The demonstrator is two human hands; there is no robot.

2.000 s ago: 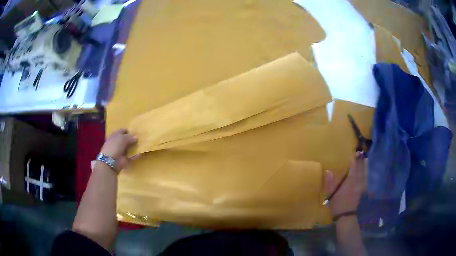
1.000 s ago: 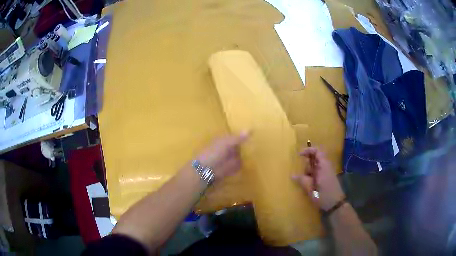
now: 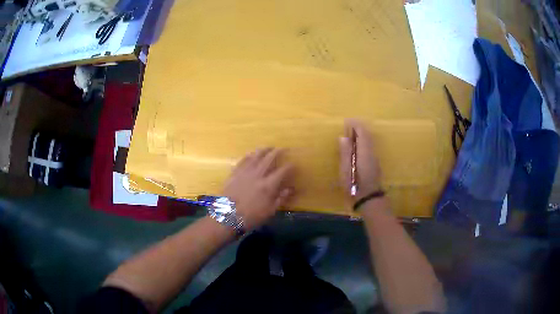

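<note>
A yellow pattern piece (image 3: 307, 144) lies flat along the front of the yellow card sheet (image 3: 227, 37), its outline faint against the card. My left hand (image 3: 261, 184), with a metal watch at the wrist, rests on the piece with fingers spread and holds nothing. My right hand (image 3: 362, 159) lies on the piece further right and holds a thin dark red-brown pencil (image 3: 353, 160) with a pale end. Both hands are slightly blurred.
Black scissors (image 3: 458, 119) lie at the right beside a blue denim garment (image 3: 500, 135). White paper (image 3: 445, 40) is at the upper right. A white sewing table (image 3: 73, 43) with more scissors stands upper left. Red cloth (image 3: 113, 159) hangs below, near a cardboard box (image 3: 15, 132).
The pattern piece was lifted and turned, and now lies flat along the front edge. My left hand has come down onto it. My right hand still has the pencil.
</note>
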